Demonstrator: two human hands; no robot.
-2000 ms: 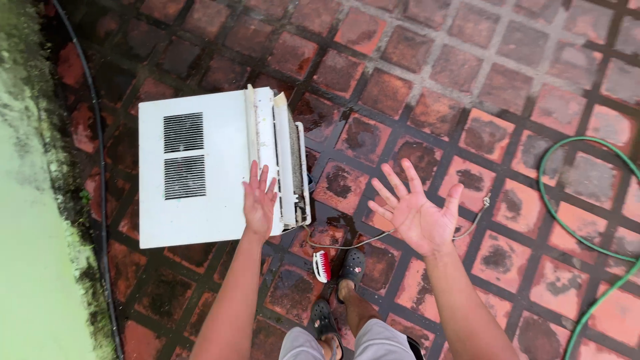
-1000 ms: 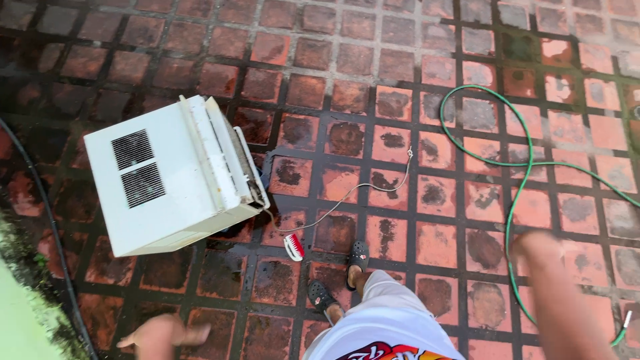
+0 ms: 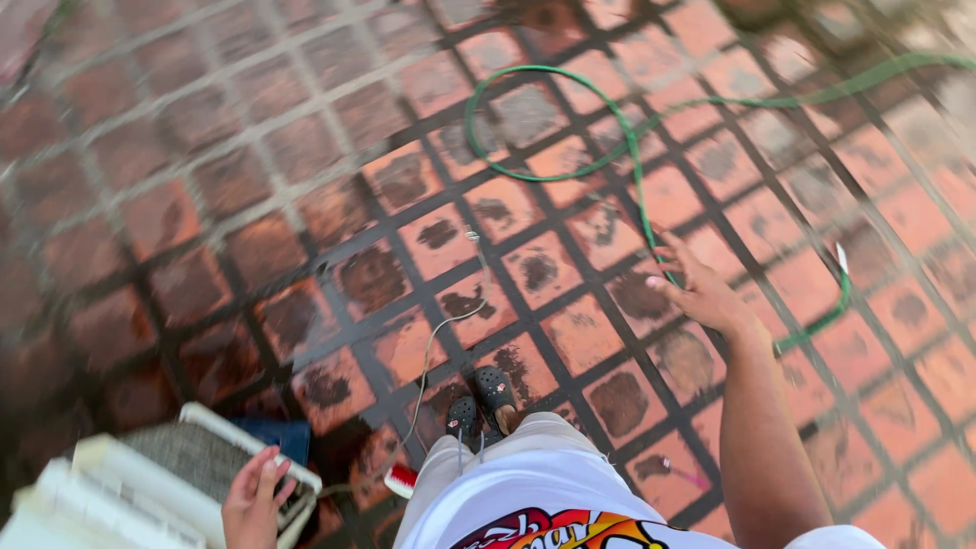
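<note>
A window air conditioner (image 3: pixel 175 465) with a white casing stands at the bottom left, its finned coil side facing up and right. My left hand (image 3: pixel 258 488) is over its near corner, fingers half curled, holding nothing; whether it touches the casing I cannot tell. My right hand (image 3: pixel 698 286) is at the right, fingers apart and empty, over a green garden hose (image 3: pixel 637 175). The hose forms a loop on the tiles, passes behind my right hand and forearm, and ends in a white tip. A thin cord (image 3: pixel 428 343) runs from the air conditioner to a plug (image 3: pixel 472 235).
Red square tiles (image 3: pixel 579 324), partly wet, cover the ground. A scrub brush with red bristles (image 3: pixel 401 480) lies left of my legs. A blue object (image 3: pixel 274 436) is behind the air conditioner. My dark clogs (image 3: pixel 494 387) stand beside the cord.
The view has swung strongly to the right. My right hand, apart from the hose two seconds ago, now appears over it. The air conditioner's front vents have left the view.
</note>
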